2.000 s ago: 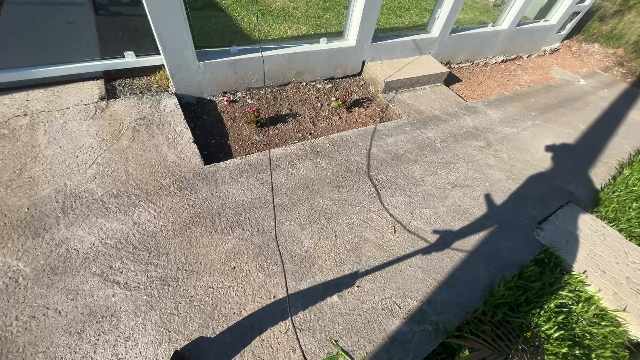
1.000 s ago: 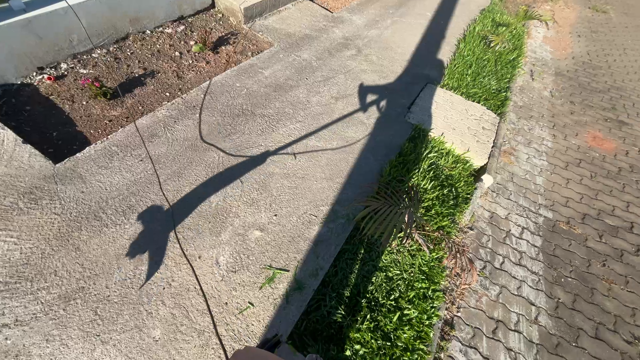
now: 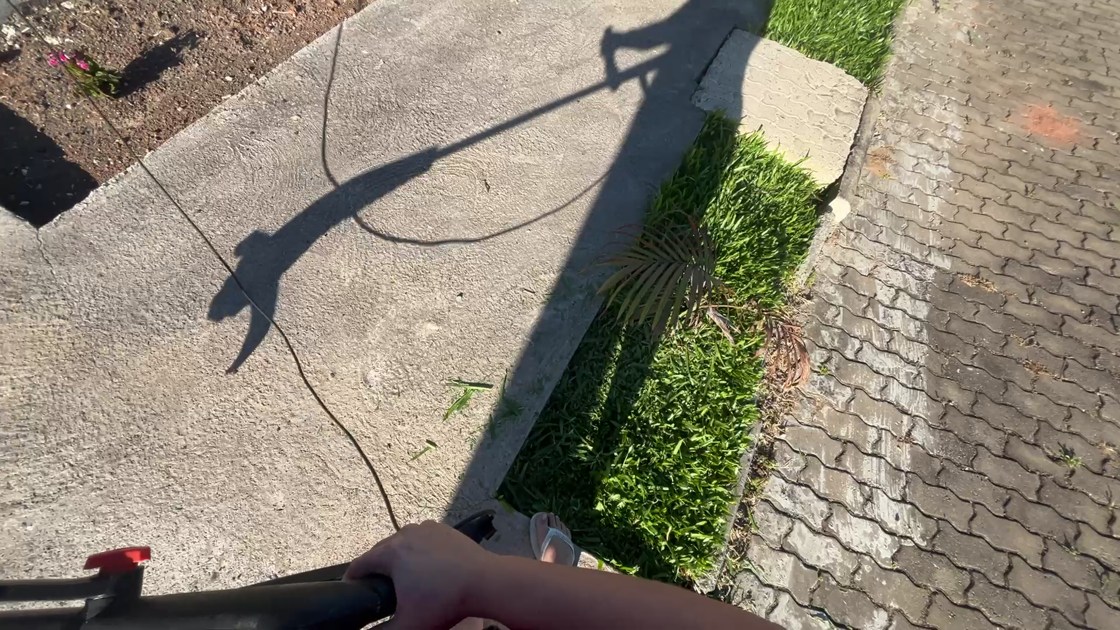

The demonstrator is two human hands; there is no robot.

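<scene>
At the bottom, my right hand [image 3: 424, 564] is closed around the end of a black tubular handle [image 3: 262, 602], part of a long-handled tool whose head I cannot see. A red part [image 3: 118, 558] sits on a black fitting of the tool at lower left. From beside my hand, a thin dark cable [image 3: 324, 402] runs up the concrete to the upper left. My left hand is out of view. The shadow of a person with a long tool [image 3: 525, 114] falls across the concrete walkway [image 3: 420, 315].
A grass strip [image 3: 682, 437] with a palm frond [image 3: 669, 276] lies between the walkway and interlocking pavers [image 3: 989, 350]. A paver slab [image 3: 787, 96] interrupts the grass. A soil bed [image 3: 175, 96] with pink flowers [image 3: 70, 61] is at upper left. A foot in a white sandal [image 3: 553, 535] shows near my hand.
The view has turned right, away from the windowed wall. My right hand, forearm and the black handle now show at the bottom; they were not plainly visible before.
</scene>
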